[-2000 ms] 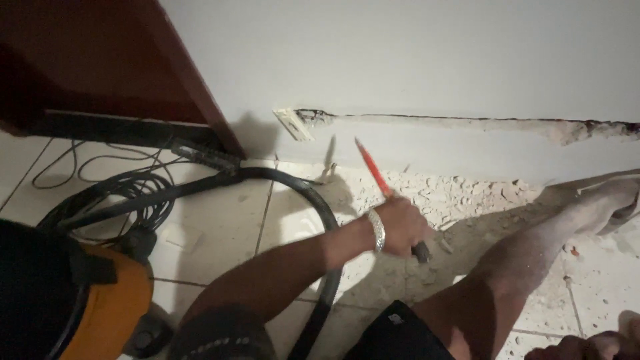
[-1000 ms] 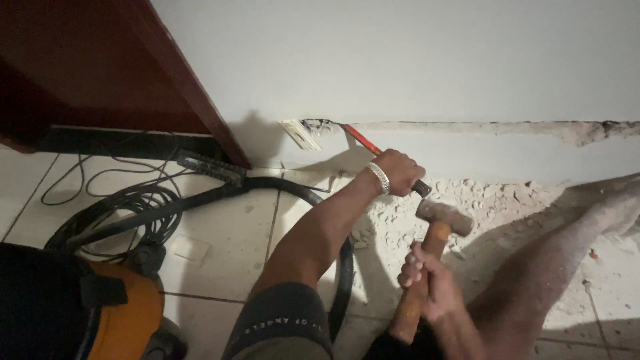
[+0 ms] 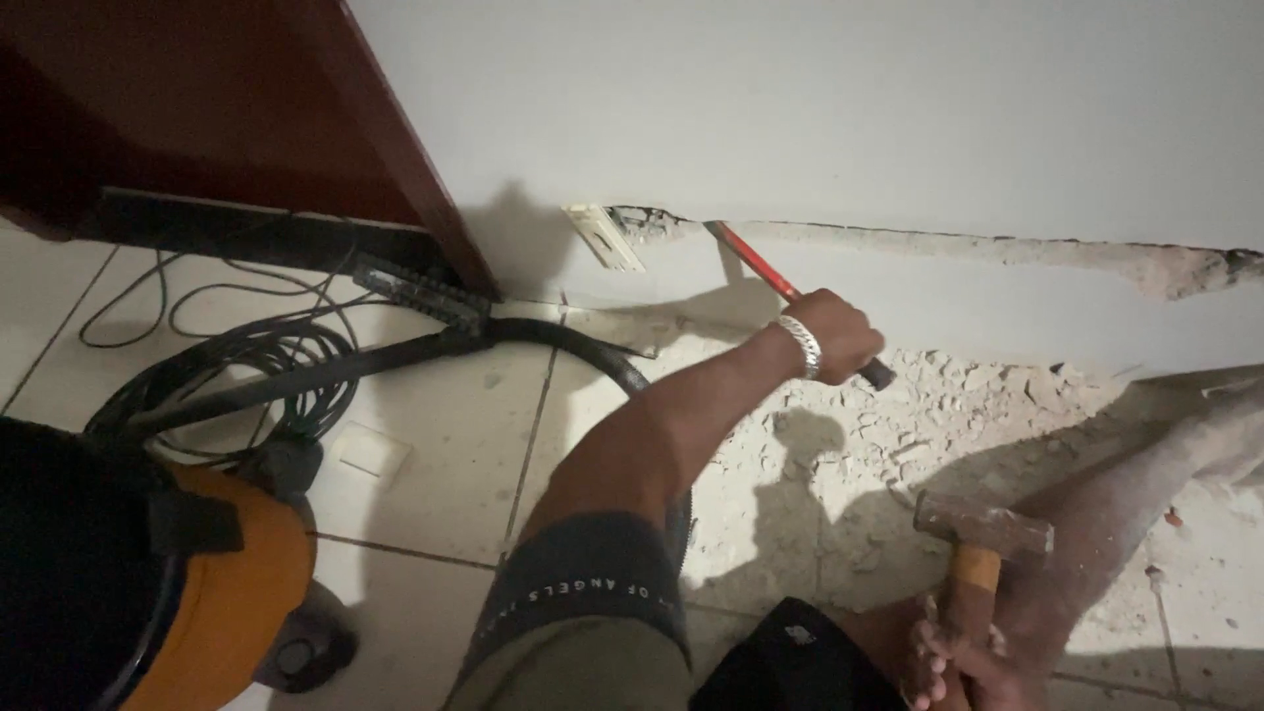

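My left hand, with a metal bracelet at the wrist, grips a red cold chisel. The chisel's tip rests at the long groove cut in the white wall, and its dark struck end sticks out below my fist. My right hand holds the wooden handle of a club hammer low at the bottom right, in front of my leg. The hammer head is apart from the chisel. A pale electrical box plate sits tilted in the wall at the groove's left end.
Plaster rubble covers the tiled floor below the groove. At left stand an orange and black canister vacuum, its black hose with floor nozzle, and a coiled cable. A dark red door is behind. My bare leg stretches right.
The chisel was off the wall two seconds ago and is now at the groove, further right than one second ago. The hammer, near the chisel's end one second ago, has moved down and right.
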